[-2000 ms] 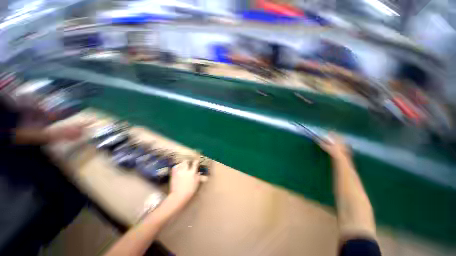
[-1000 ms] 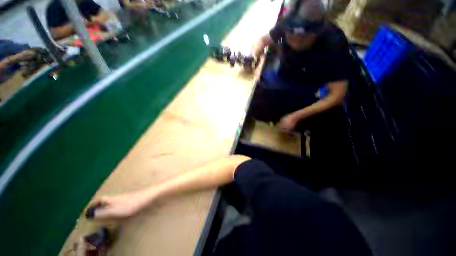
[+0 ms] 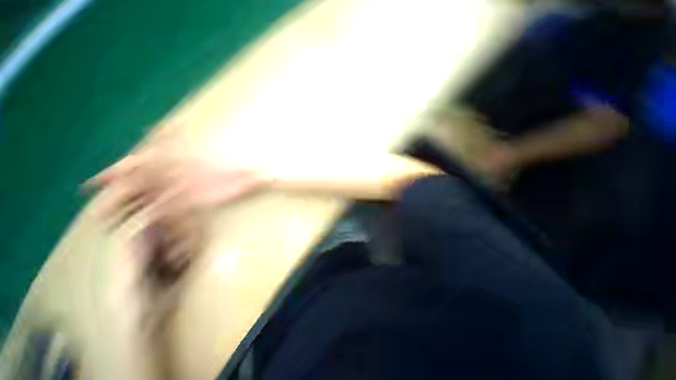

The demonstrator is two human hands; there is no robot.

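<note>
The picture is strongly blurred. My right hand (image 3: 174, 184) reaches in from the right over the tan bench, its fingers stretched to the left; whether it holds anything is unclear. My left hand (image 3: 144, 241) is just below it, its forearm coming up from the bottom edge. A dark, blurred thing (image 3: 170, 260), likely a black unit, lies in the left hand. The hands are close together or overlapping. Dark units (image 3: 48, 356) show blurred on the bench at the lower left.
The cardboard bench (image 3: 252, 252) runs from lower left to upper right, very bright in its middle. The green conveyor (image 3: 170, 59) with a pale rail (image 3: 37, 37) is beyond it. Another person's forearm (image 3: 567, 137) is at the right, near a blurred tan surface and blue things.
The view has swung down towards the bench. My hands have come together and show larger; my left hand, mostly cut off before, is now in view. The other person's head has left the picture.
</note>
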